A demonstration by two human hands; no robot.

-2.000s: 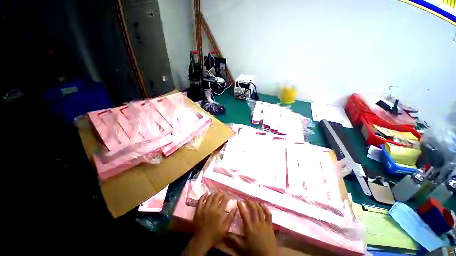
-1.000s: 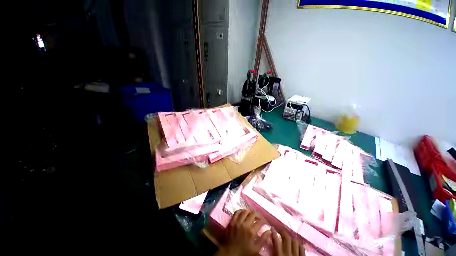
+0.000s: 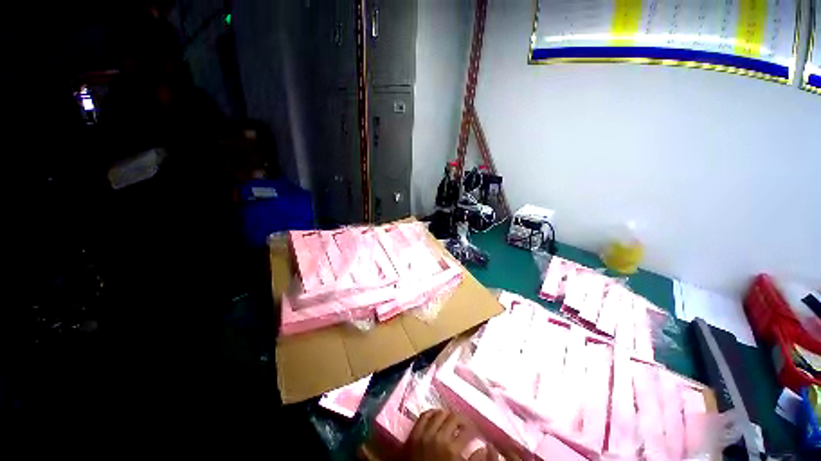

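Note:
Bagged pink foam pieces (image 3: 549, 360) lie on cardboard at the lower centre and right, washed out by light, in crinkled clear film. My left hand (image 3: 441, 437) rests at their near left corner, fingers bent, cut off by the bottom edge; whether it grips the film or foam cannot be told. My right hand is not clearly seen; it is below the picture. A second bagged pink stack (image 3: 360, 270) lies on a flat brown cardboard sheet (image 3: 378, 351) to the left.
More bagged pink pieces (image 3: 603, 302) lie behind on the green bench (image 3: 500, 270). A long black bar (image 3: 720, 378) and red bins (image 3: 779, 324) are at right. A white box (image 3: 531, 227) and dark equipment stand by the wall. The left side is very dark.
The view has swung left and then tilted up, so the stacks sit further right and lower. My right hand has dropped out at the bottom edge; my left stays at the same foam corner.

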